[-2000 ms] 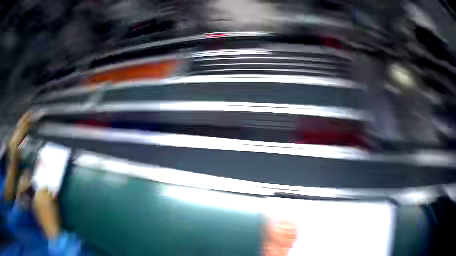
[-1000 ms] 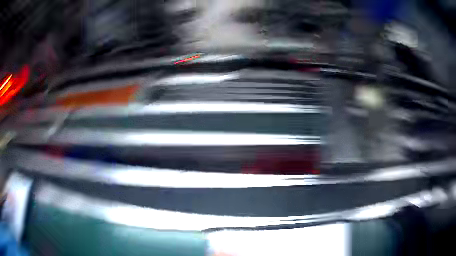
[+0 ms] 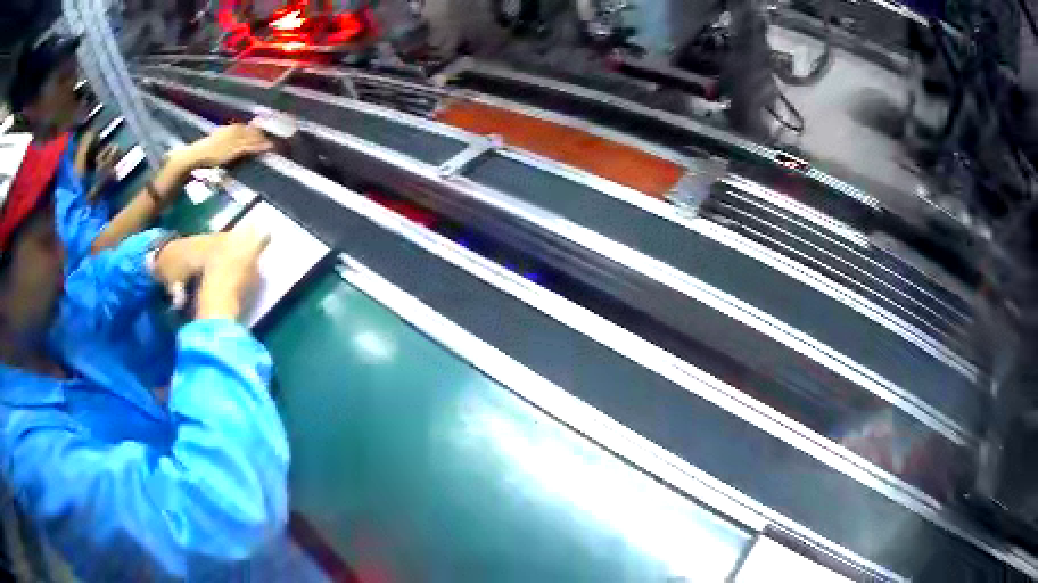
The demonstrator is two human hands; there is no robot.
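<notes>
Neither of my hands is in view. A glossy green bench mat [image 3: 455, 456] lies nearest in front, with bright glare on it. The corner of a white paper-lined tray [image 3: 785, 565] with a thin dark rim shows at the bottom right, mostly cut off by the edge. No small parts can be made out on it. Behind the mat, a dark conveyor belt [image 3: 512, 330] runs diagonally between bright metal rails.
At left, a person in a blue sleeve [image 3: 228, 421] holds hands over another white-papered tray [image 3: 290, 253]. Another arm [image 3: 171, 182] reaches to the rails. Farther back are an orange strip [image 3: 563, 148], a metal block [image 3: 697, 186] and a glowing red light [image 3: 290, 21].
The view has swung left and sharpened. The people at left now show large. The near tray has shifted to the bottom right corner, and the blurred skin-coloured shape over it is gone from view.
</notes>
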